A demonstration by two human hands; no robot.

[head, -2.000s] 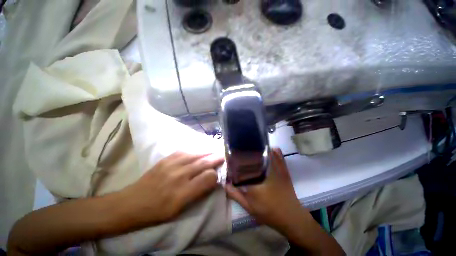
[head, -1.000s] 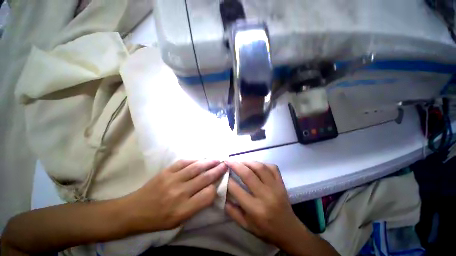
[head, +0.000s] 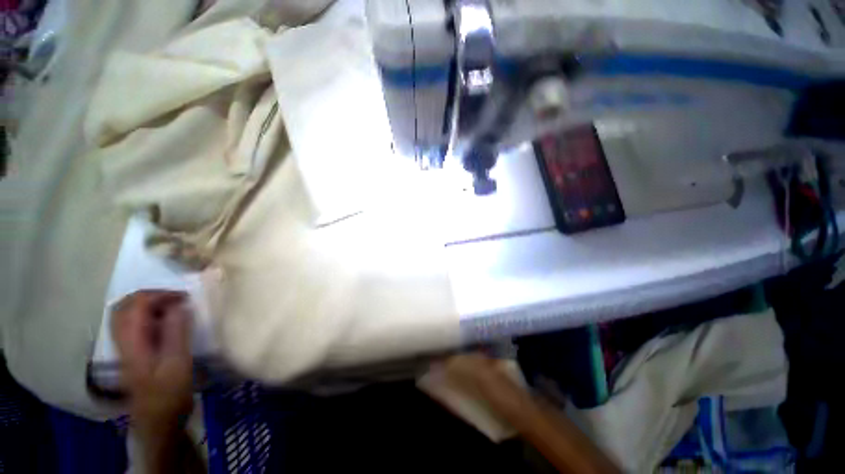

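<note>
The cream garment piece lies limp on the white table left of the needle and hangs over its front edge. My left hand is blurred, at the table's front left corner, to the left of the main cloth; its grip is unclear. My right hand is blurred, just below the table's front edge, beside a hanging cream cloth part; whether the fingers hold it is unclear. The sewing machine head, white with a blue stripe, stands above. The presser foot area is in bright glare.
A smartphone with a lit screen lies on the machine bed. Dark green looped handles are at the table's right. A blue mesh basket is below left. Cream cloth and a blue-and-white bag lie below right.
My hands have parted from the seam near the needle: the left moved far left, the right moved down below the table edge. The view has shifted, and the phone shows more fully.
</note>
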